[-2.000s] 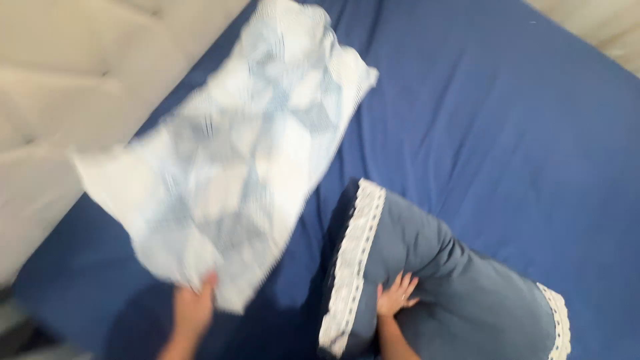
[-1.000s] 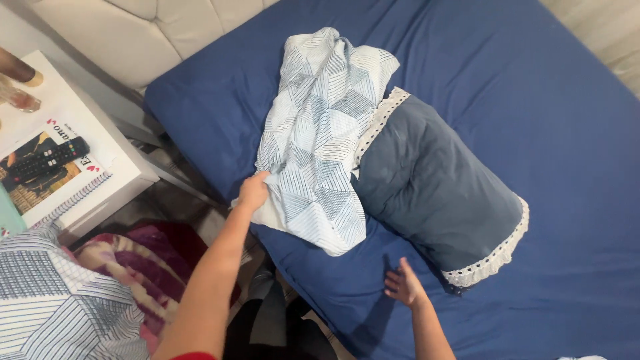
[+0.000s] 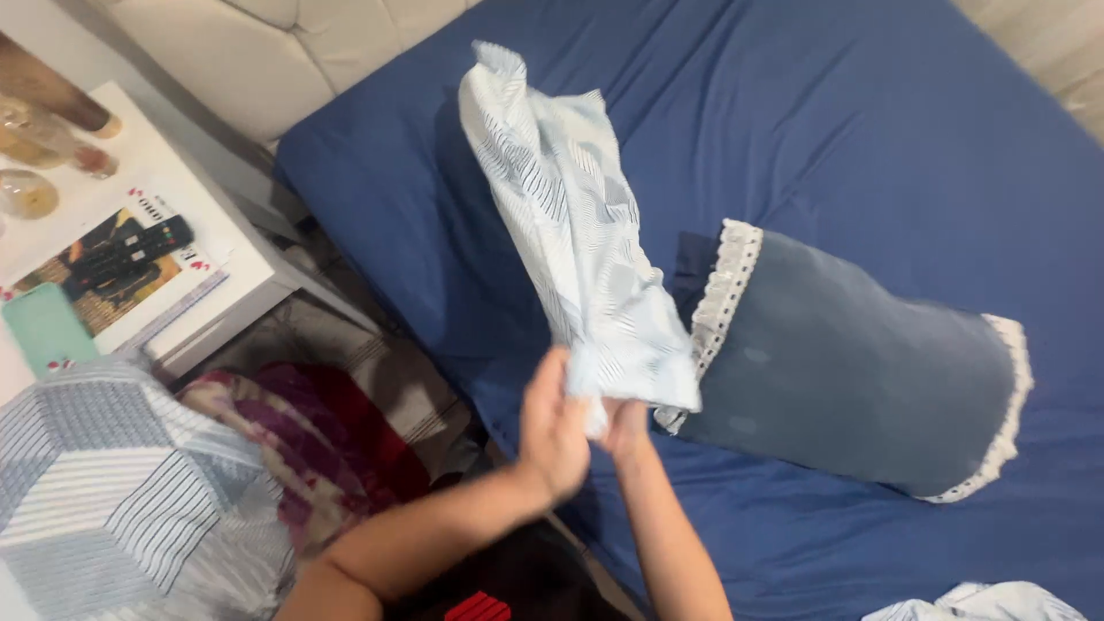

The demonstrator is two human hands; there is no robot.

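A light blue and white geometric-patterned cloth, perhaps a pillowcase (image 3: 595, 233), stretches up and away from my hands over the bed. Its near end is gripped by my left hand (image 3: 555, 431). Close against it, my right hand (image 3: 625, 424) also holds that end, its fingers partly hidden by the cloth. To the right, a grey-blue pillow with white lace ends (image 3: 862, 371) lies on the dark blue fitted sheet (image 3: 862, 129).
A white nightstand (image 3: 250, 267) at the left bears a remote control (image 3: 138, 250), a mint-green phone or case (image 3: 50, 328) and bottles. Patterned bedding (image 3: 112, 483) and a purple and red blanket (image 3: 302, 431) lie below it. A tufted headboard (image 3: 345, 43) borders the bed; more patterned cloth (image 3: 983, 604) lies at lower right.
My right hand, empty one second ago, has come over to my left and now holds the cloth too. The cloth no longer overlaps the pillow's left part as before.
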